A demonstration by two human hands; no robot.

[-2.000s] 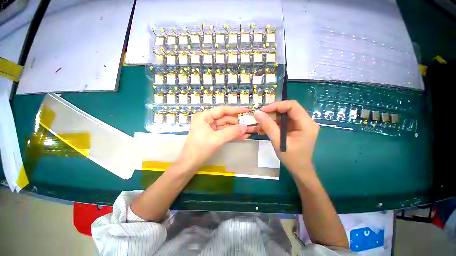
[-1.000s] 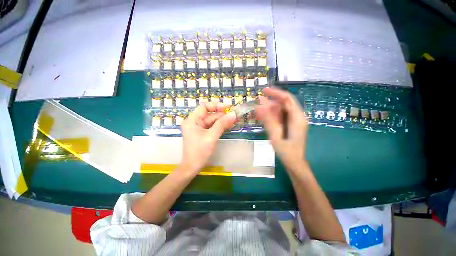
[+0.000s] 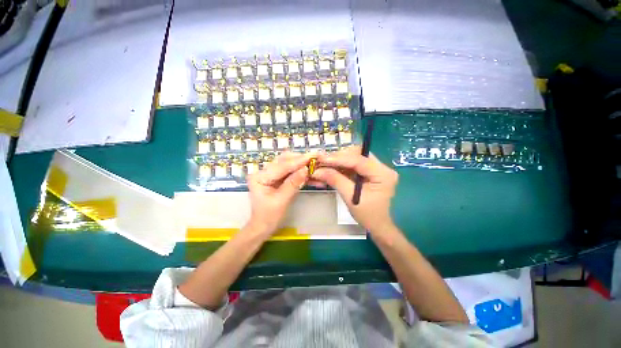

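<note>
A small module (image 3: 312, 166) with a gold-yellow face is held between the fingertips of both hands, over the front right part of the full blister tray (image 3: 193, 178). My left hand (image 3: 276, 187) pinches it from the left. My right hand (image 3: 364, 187) touches it from the right and also holds black tweezers (image 3: 363, 160), which stand nearly upright between the fingers. The tray holds rows of pale square modules with yellow tips. My fingers cover part of its front row and most of the held module.
A liner strip (image 3: 238, 211) with a yellow lower edge lies below the tray. A second strip (image 3: 129, 211) with amber tape (image 3: 102, 212) slants at left. A small blister tray (image 3: 476, 160) with a few parts is at right. White boards (image 3: 102, 75) lie behind.
The module has turned and now shows its gold-yellow side. My right hand was apart and blurred a second ago and is back against my left. The whole view has shifted slightly.
</note>
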